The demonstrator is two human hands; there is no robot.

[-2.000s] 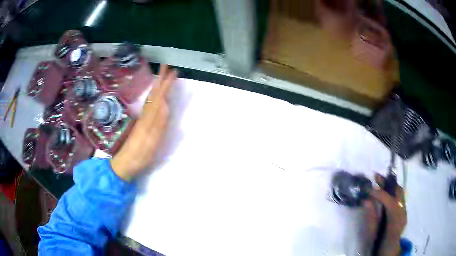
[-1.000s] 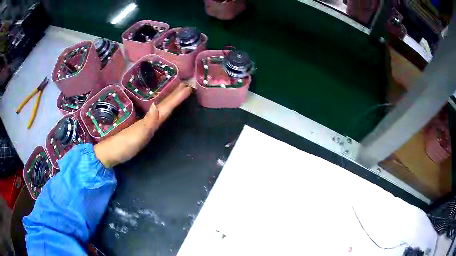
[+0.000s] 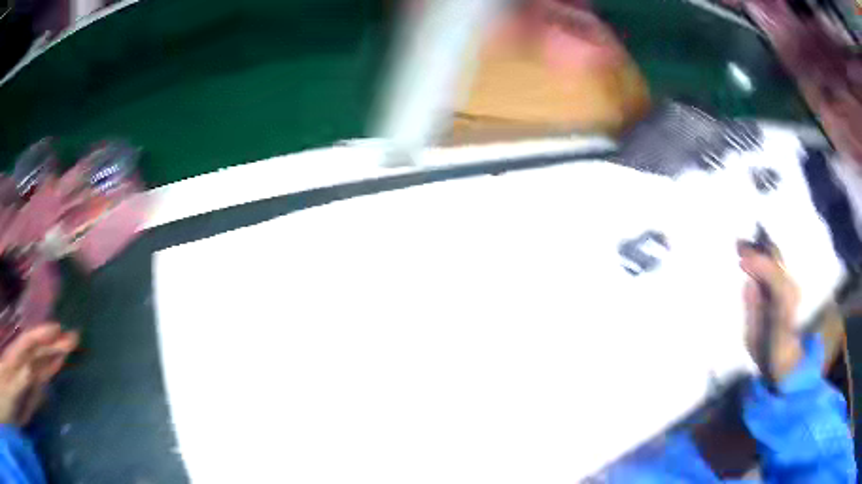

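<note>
The view is blurred. Pink housings (image 3: 115, 227) with dark round speaker drivers on top stand in a group at the far left. My left hand (image 3: 36, 367) is at the left edge, partly cut off, just below the housings, with fingers loosely bent and nothing visible in them. One dark and silver speaker driver (image 3: 645, 252) lies on the white sheet (image 3: 397, 331), right of its middle. My right hand (image 3: 773, 307) is at the right, closed around a dark thin handle that looks like the soldering iron (image 3: 762, 240). Its tip cannot be made out.
The black fan (image 3: 676, 140) stands behind the sheet, with another small dark driver (image 3: 766, 179) to its right. A brown cardboard box (image 3: 539, 90) and a pale upright post (image 3: 425, 80) are at the back. The green conveyor (image 3: 255, 95) runs behind a white rail (image 3: 265, 184).
The camera has turned right, so the housings now sit at the left edge. My left hand has drawn back from beside the housings. My right hand has come back into view.
</note>
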